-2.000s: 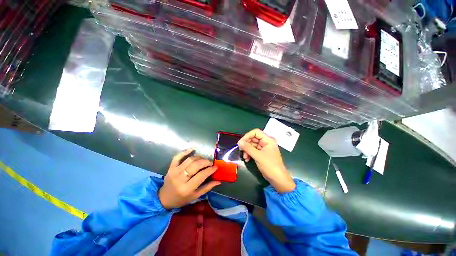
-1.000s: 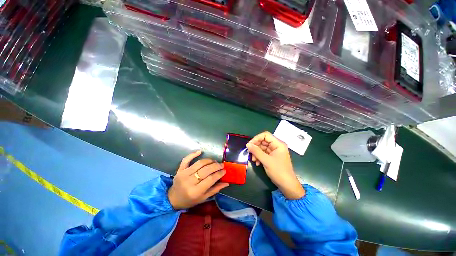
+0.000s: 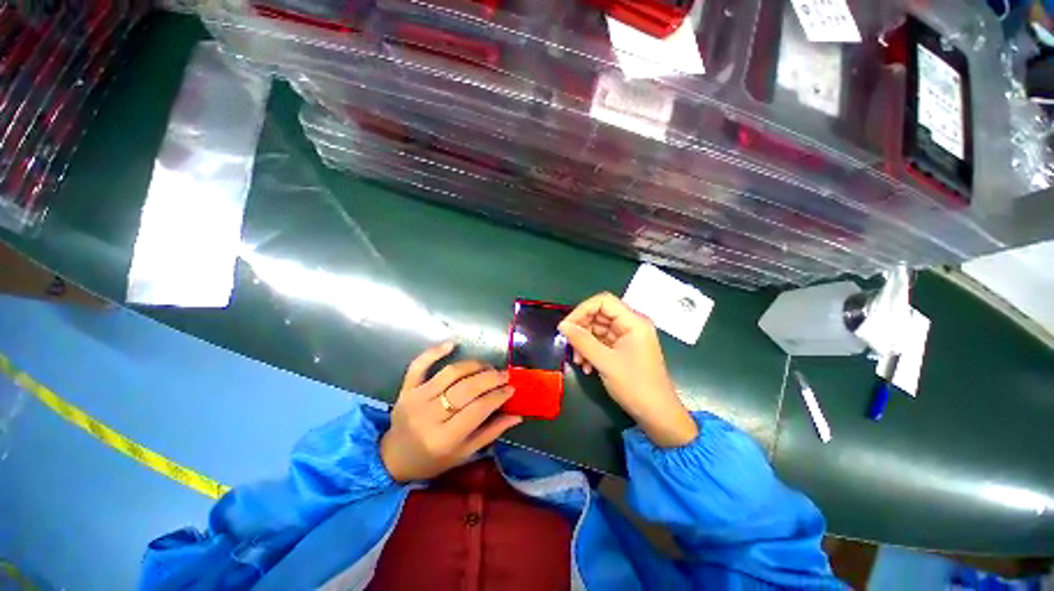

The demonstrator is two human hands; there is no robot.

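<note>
A handheld device [image 3: 535,360] lies flat on the green bench, its black glossy screen end away from me and its red-orange end near me. My left hand [image 3: 448,413] lies beside its left edge, fingertips touching the red-orange end, thumb and fingers apart. My right hand [image 3: 618,352] is at the screen's right edge, thumb and index finger pinched together. Whether a thin film is between those fingertips is too small to tell.
A white card [image 3: 669,303] lies behind my right hand. A white bottle [image 3: 815,319] with a cloth [image 3: 889,312], a white strip [image 3: 813,406] and a blue pen [image 3: 882,398] are at right. A plastic sleeve [image 3: 191,208] lies left. Stacked clear trays [image 3: 555,150] stand behind.
The view has shifted slightly. My right hand stays pinched at the screen's right edge, and the bright glare seen on the screen earlier has shrunk. My left hand keeps its place by the device.
</note>
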